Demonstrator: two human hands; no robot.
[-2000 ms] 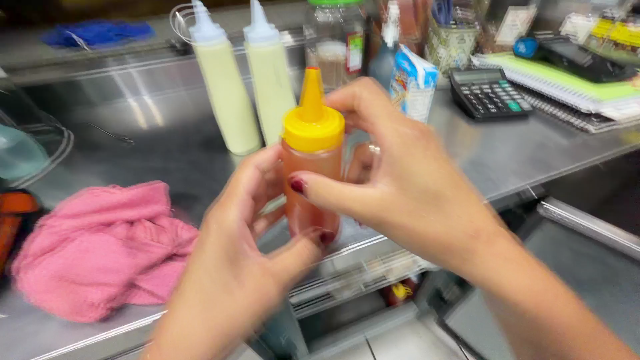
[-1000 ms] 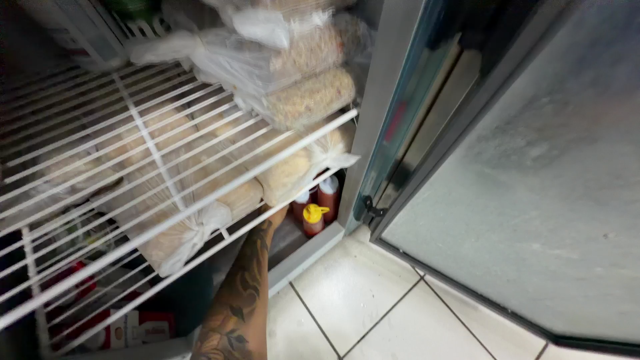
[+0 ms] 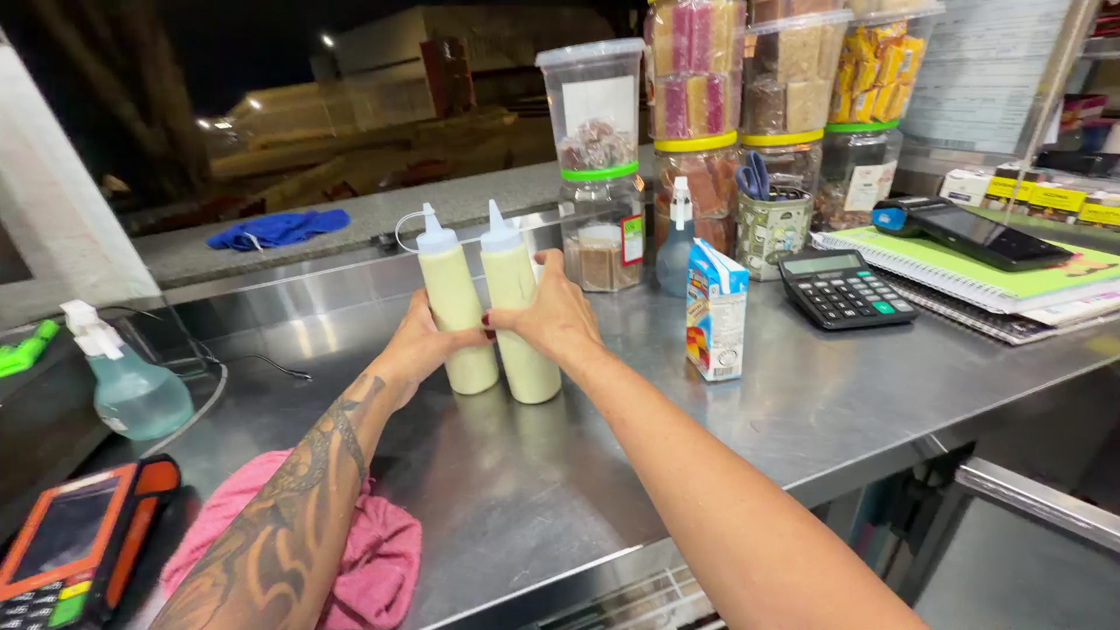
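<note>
Two squeeze bottles of pale yellow-green sauce stand side by side on the stainless steel counter (image 3: 647,437). My left hand (image 3: 427,339) is wrapped around the left squeeze bottle (image 3: 458,306), whose whitish nozzle has a cap loop hanging off its side. Around the right squeeze bottle (image 3: 525,359) my right hand (image 3: 547,311) is closed, its fingers partly hidden behind it. The thumbs meet near the gap between the bottles. Beneath my left forearm lies a crumpled pink cloth (image 3: 381,551).
Right of the bottles stand a small drink carton (image 3: 717,315), a spray bottle (image 3: 675,254), a calculator (image 3: 844,289) and stacked jars of sweets (image 3: 696,175). At left are a teal spray bottle (image 3: 140,394) and a card terminal (image 3: 79,534). A blue cloth (image 3: 278,229) lies on the ledge.
Two seconds ago both hands held a yellow-capped bottle at the counter; one second ago an arm reached into a fridge beside such a bottle. The view is back at the counter, hands on the pale sauce bottles.
</note>
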